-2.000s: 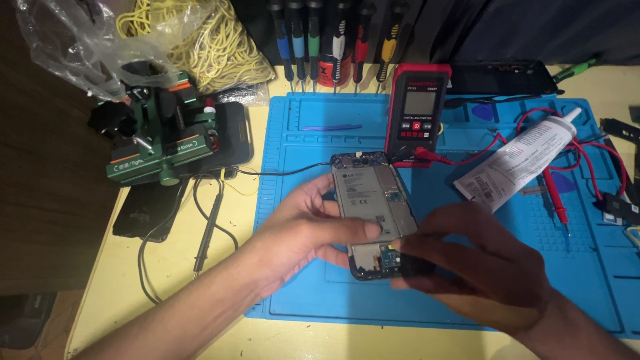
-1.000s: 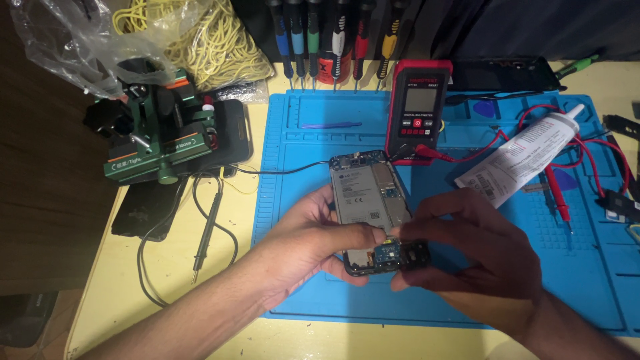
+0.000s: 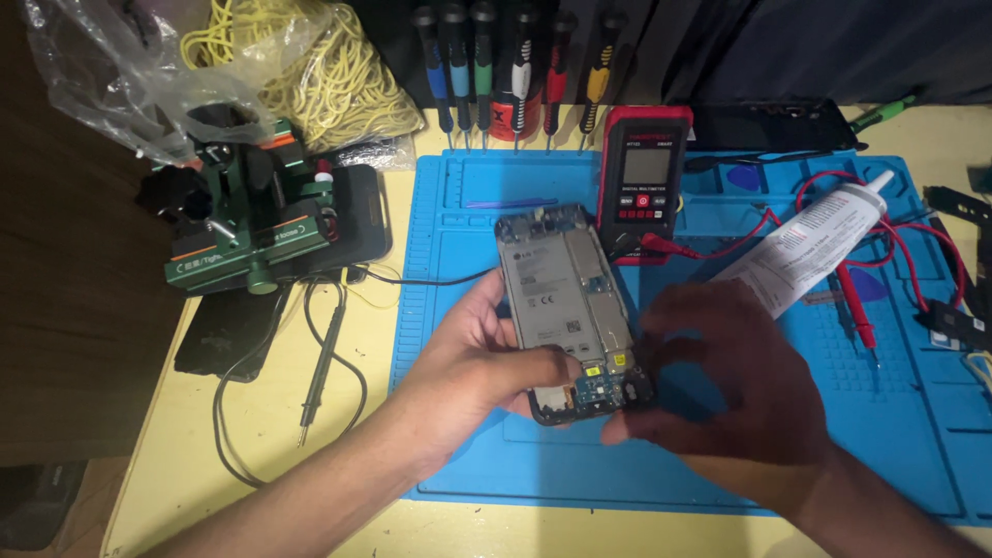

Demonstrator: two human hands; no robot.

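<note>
My left hand (image 3: 496, 356) holds an opened smartphone (image 3: 542, 294) above the blue mat, its thumb on the lower end of the battery and its fingers behind the frame. The phone tilts slightly, with its battery, metal shields and small blue lower circuit board (image 3: 601, 387) exposed. My right hand (image 3: 728, 395) is just right of the phone's lower end, blurred, with thumb and fingers apart; I see nothing between them. A red and black digital multimeter (image 3: 645, 182) lies behind the phone.
A blue silicone repair mat (image 3: 542, 480) spans the table. Screwdrivers (image 3: 521, 77) stand along its back edge. To the right lie a white tube (image 3: 814, 240) and a red probe (image 3: 856, 310). On the left are a green clamp (image 3: 256, 248), a black probe (image 3: 322, 372) and bagged yellow cord (image 3: 333, 85).
My right hand has moved off the phone's lower end to the right, and its fingers have spread. My left hand still holds the phone.
</note>
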